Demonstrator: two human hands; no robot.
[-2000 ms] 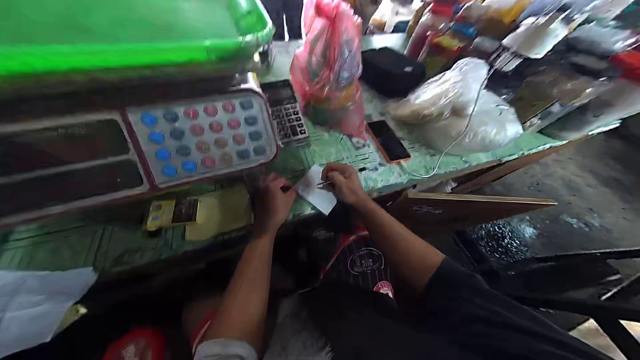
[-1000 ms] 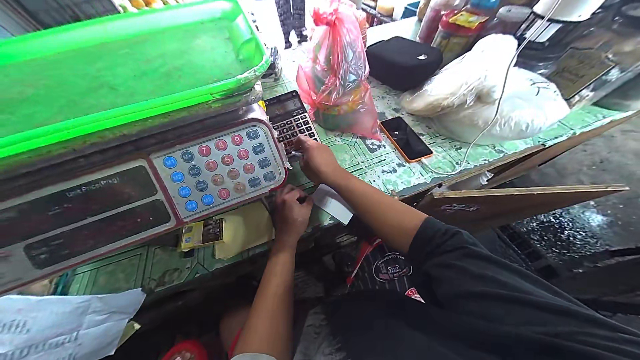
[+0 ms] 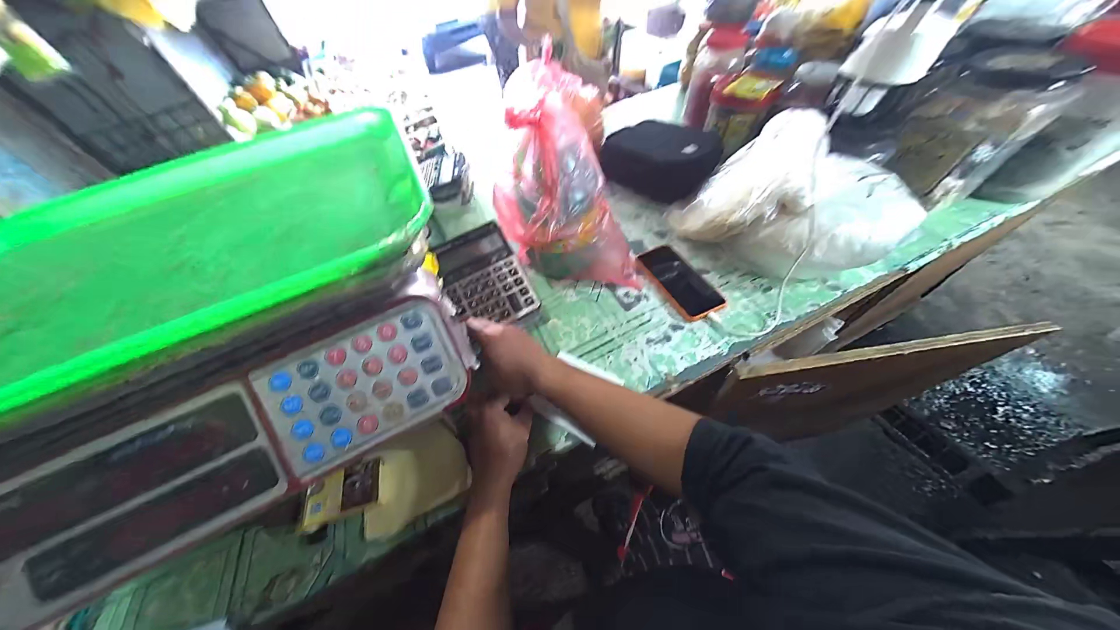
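My right hand (image 3: 507,354) is beside the right end of a digital weighing scale's keypad (image 3: 363,381), just below a desktop calculator (image 3: 486,278). Its fingertips are partly hidden, and whether they grip something does not show. Directly below, my left hand (image 3: 499,437) is closed near the scale's corner, with a small dark thing at its thumb that I cannot make out. A sheet of white paper (image 3: 564,422) lies partly under my right wrist. The scale carries a green plastic tray (image 3: 219,236). Yellowish paper (image 3: 420,481) and a small yellow packet (image 3: 324,500) are under its front edge.
On the green counter (image 3: 586,324) stand a knotted pink plastic bag (image 3: 560,192), a black zip case (image 3: 661,160), a smartphone (image 3: 682,282) with a cable and a clear plastic bag (image 3: 805,201). Jars (image 3: 744,105) stand behind. A wooden board (image 3: 884,372) juts from the counter's edge.
My right hand was over the white paper two seconds ago, then went up to the calculator's lower edge. Now it is lower, close above my left hand at the scale's corner.
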